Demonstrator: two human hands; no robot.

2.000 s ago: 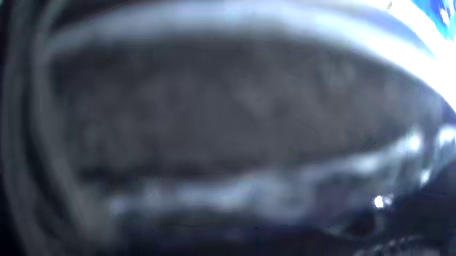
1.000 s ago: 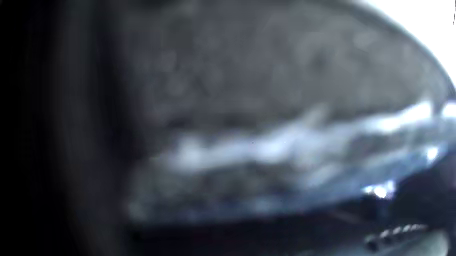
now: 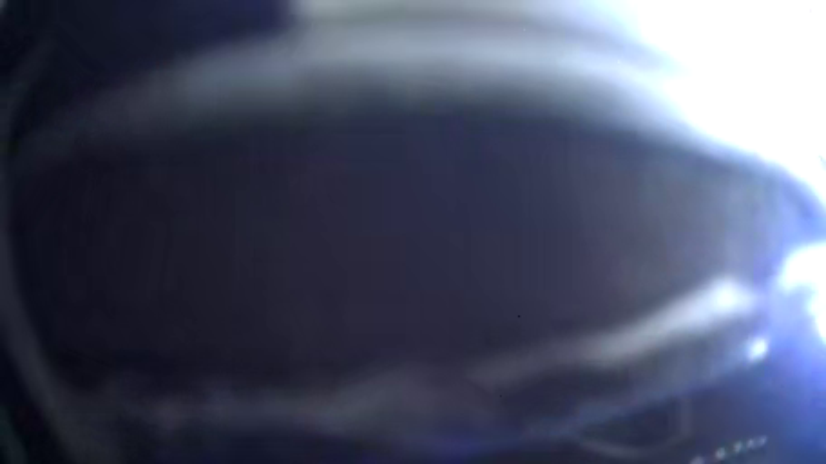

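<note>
A large dark, blurred surface [image 3: 389, 236] fills most of the head view, very close to the lens. A pale, curved band [image 3: 408, 59] runs along its top. An uneven greyish-white edge [image 3: 634, 335] runs below it and rises to the right. I cannot tell what the item is. Neither my left hand nor my right hand can be made out.
Bright white glare [image 3: 761, 72] covers the upper right. A dark navy patch [image 3: 181, 32] is at the upper left. A short row of small pale dots [image 3: 738, 449] shows at the lower right corner.
The dark surface looks darker and more blurred. The pale band across the top shows again. The pale lower edge sits lower, and the black area at the left has shrunk.
</note>
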